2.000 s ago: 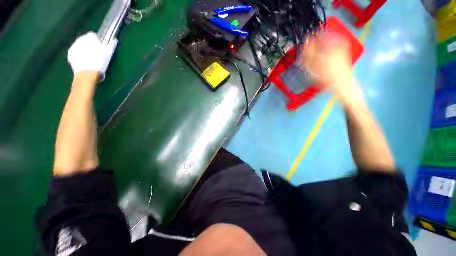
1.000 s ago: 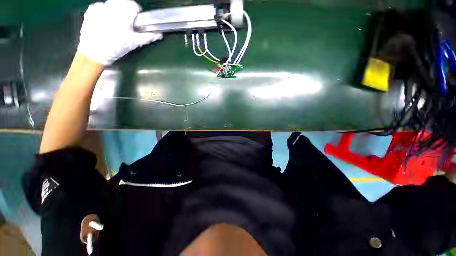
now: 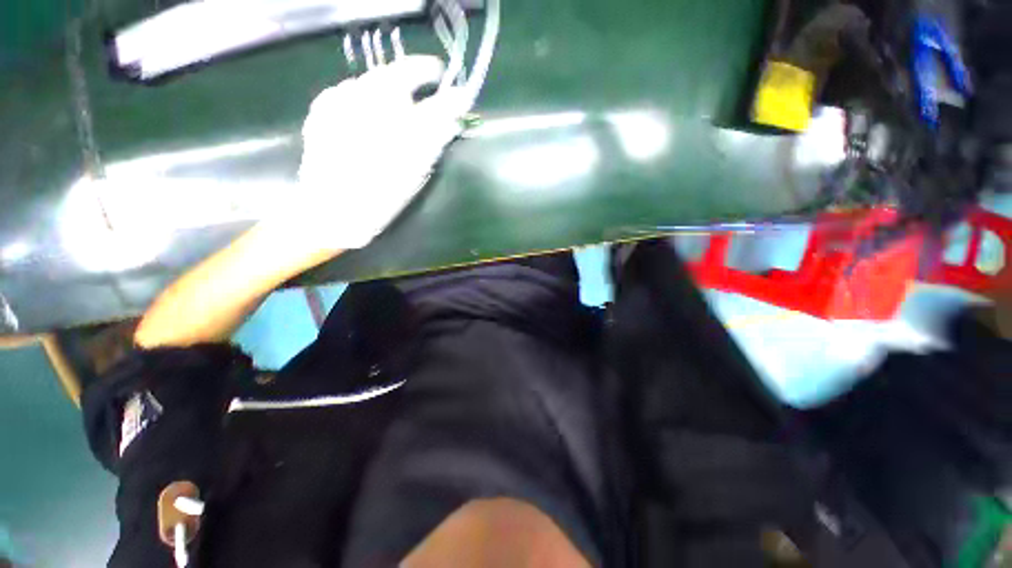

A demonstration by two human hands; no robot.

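My left hand [image 3: 377, 150], in a white glove, is at the wire end of the silver-white tube unit [image 3: 244, 28], below it on the dark-green bench. Its fingers are at the white lead wires [image 3: 484, 50], which loop down from the unit. A small piece of the green circuit board [image 3: 469, 120] shows at the fingertips; the rest is hidden by the glove. The image is blurred, but the fingers appear closed on the board. My right hand is not in view; only its dark sleeve shows at the lower right.
A yellow sponge [image 3: 783, 95] sits at the front of the dark stand at the upper right. Blue-handled cutters [image 3: 940, 69] lie beside it. A tangle of black cables [image 3: 877, 166] hangs over a red stool [image 3: 860, 277]. The bench's front edge [image 3: 488, 261] runs across my lap.
My left hand has let go of the tube unit's body and moved right and down to the board. The unit now lies further left. The view has shifted and tilted.
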